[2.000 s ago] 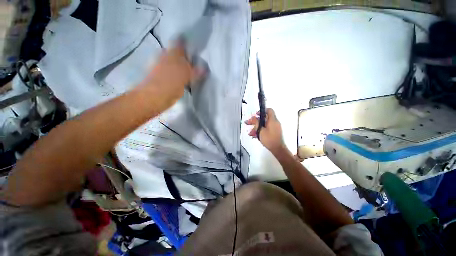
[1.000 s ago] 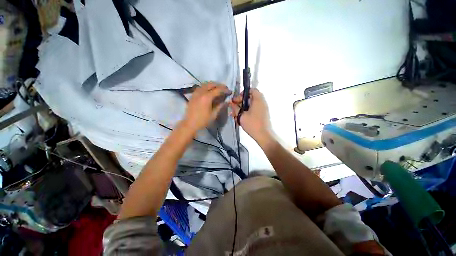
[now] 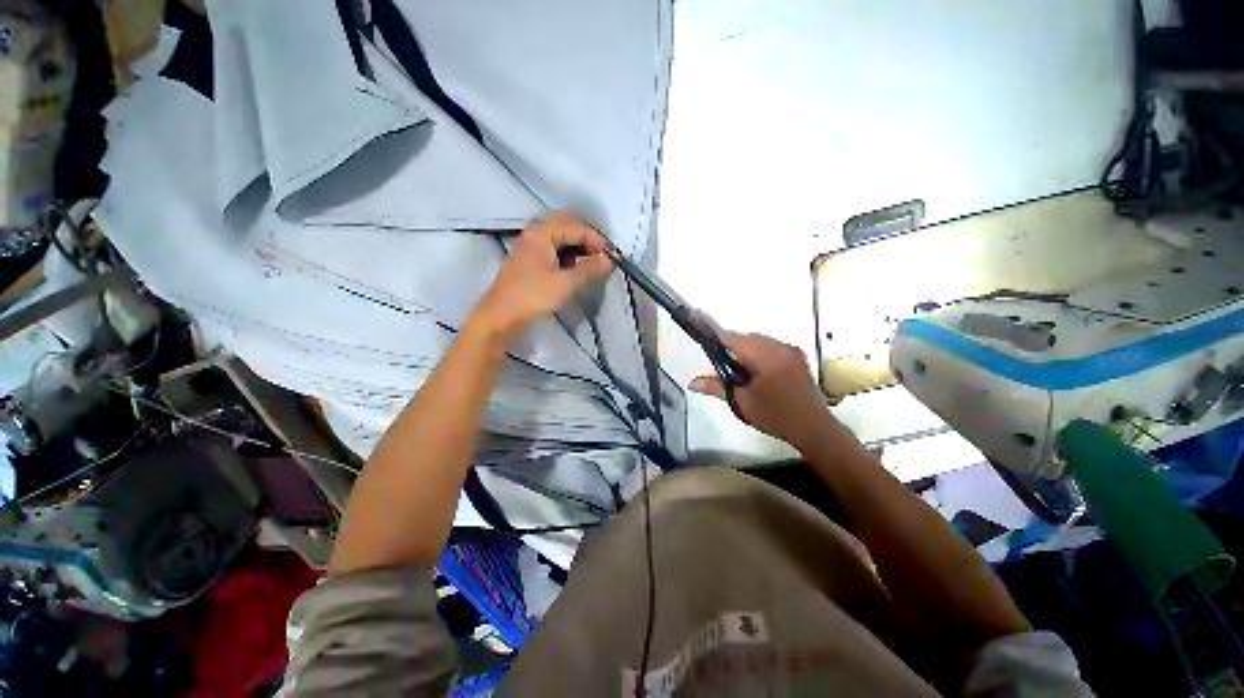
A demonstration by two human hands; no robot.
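Pale grey garment panels (image 3: pixel 368 300) with dark seam lines and narrow black strips (image 3: pixel 430 82) lie in a heap over the left of the table. My left hand (image 3: pixel 546 273) pinches a dark edge of the panels between fingers and thumb. My right hand (image 3: pixel 775 389) holds black scissors (image 3: pixel 678 308) by the handles. Their blades slant up and left, and the tips reach the cloth at my left fingertips. Whether the blades are parted there is hard to tell.
The white table (image 3: pixel 887 96) extends to the right of the panels. A white sewing machine head with a blue band (image 3: pixel 1078 368) and a green tube (image 3: pixel 1146 518) are at the right. A second machine (image 3: pixel 150 532) stands lower left. A blue crate (image 3: pixel 484 586) is below the table.
The scissors have swung from upright to slanting left, their tips now at my left fingers. My right hand has moved right and down. My left hand stays near the same seam area.
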